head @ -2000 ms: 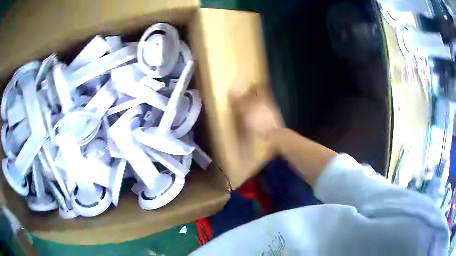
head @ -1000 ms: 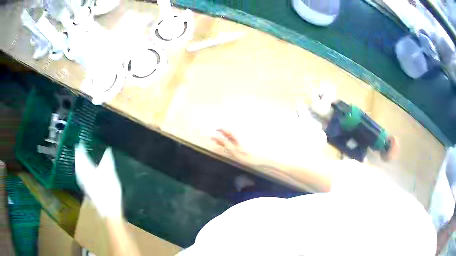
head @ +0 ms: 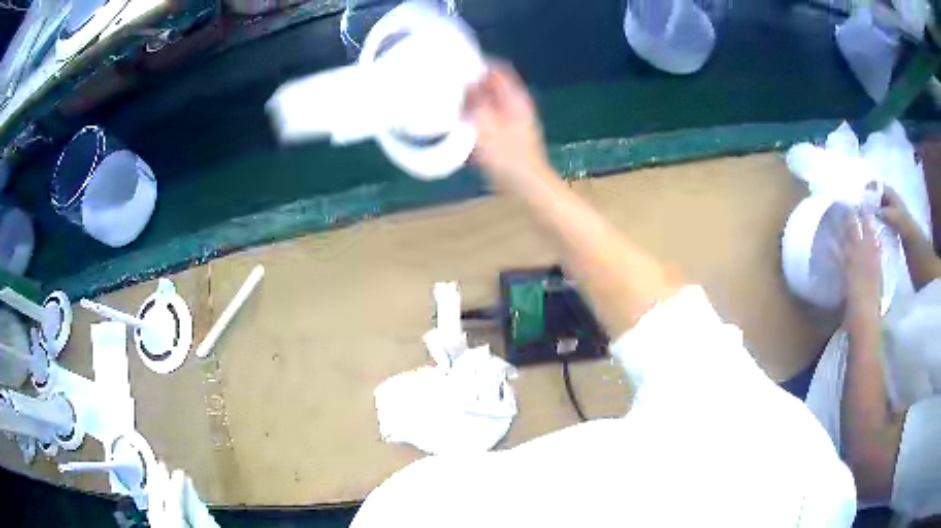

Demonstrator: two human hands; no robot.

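My bare right hand [head: 506,119] grips a white disc-and-stem insert [head: 428,88] by its disc edge, raised over the conveyor side. Its flat stem points left, and the insert is slightly blurred. My gloved left hand [head: 177,500] is cut off at the bottom left, beside a standing insert [head: 129,464]; whether it touches or holds anything is unclear. More inserts [head: 163,328] stand at the bench's left end. A crumpled white cloth [head: 449,402] lies by the small dark motor [head: 547,315].
The green conveyor [head: 258,180] runs behind the cardboard-covered bench [head: 320,330] and carries tanks [head: 119,196], [head: 671,36]. A white rod [head: 231,311] lies right of the inserts. At the right, another person's hands [head: 862,242] hold a white-ended tank [head: 815,248].
The view has turned from a carton of inserts to the bench and conveyor. My right hand has risen from the bench front and now holds an insert. My left hand is by the standing inserts.
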